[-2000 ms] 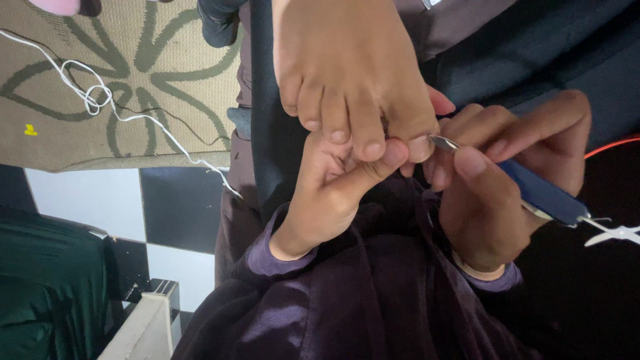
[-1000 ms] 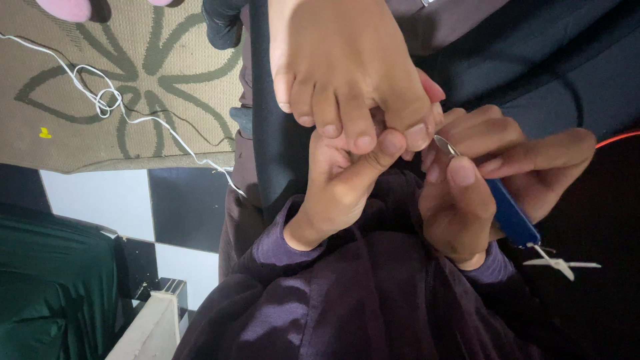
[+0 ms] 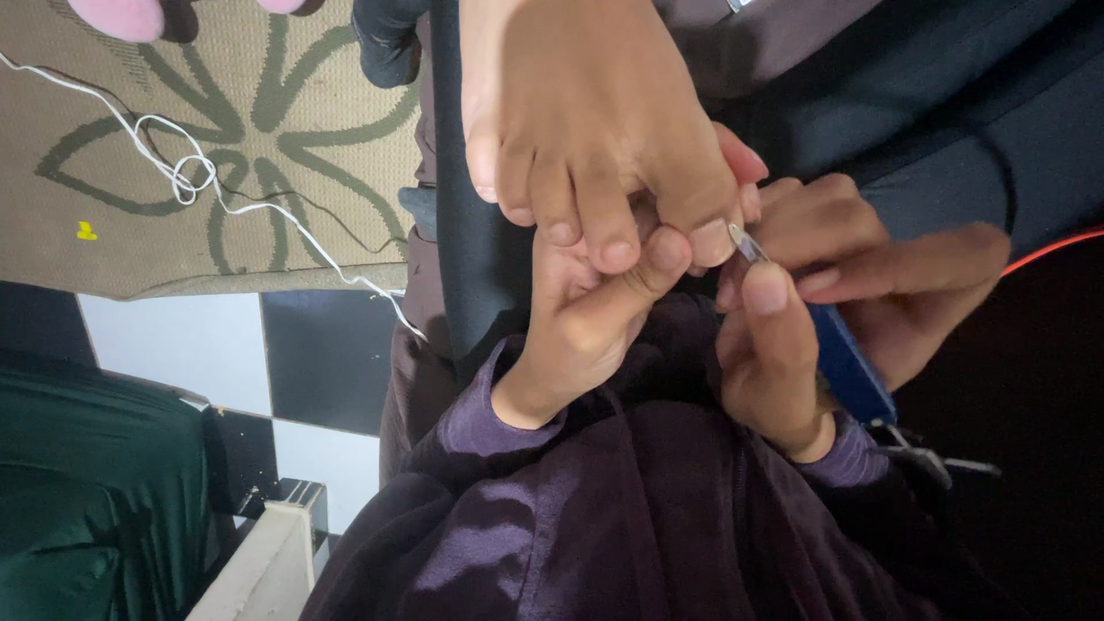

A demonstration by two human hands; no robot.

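A bare foot [image 3: 595,112] comes down from the top middle, toes toward me. My left hand [image 3: 595,319] grips it from below, its thumb against the big toe's inner side and its fingers partly hidden behind the toes. My right hand [image 3: 802,302] holds a small tool with a blue handle [image 3: 849,358] and a slim metal tip [image 3: 746,243]. That tip touches or nearly touches the outer edge of the big toenail [image 3: 711,240]. Metal pieces [image 3: 927,457] hang from the handle's far end. The exact kind of tool cannot be told.
Dark cloth [image 3: 931,155] lies under the foot. On the left, a white cable [image 3: 285,214] runs over a patterned mat [image 3: 345,207] and checkered tiles [image 3: 181,345]. Green fabric [image 3: 95,483] and a white edge [image 3: 259,561] stand at lower left. An orange cord [image 3: 1052,250] shows at right.
The blue handle has turned to point more steeply downward, with its hanging metal pieces lower than before. My left hand keeps its hold on the foot.
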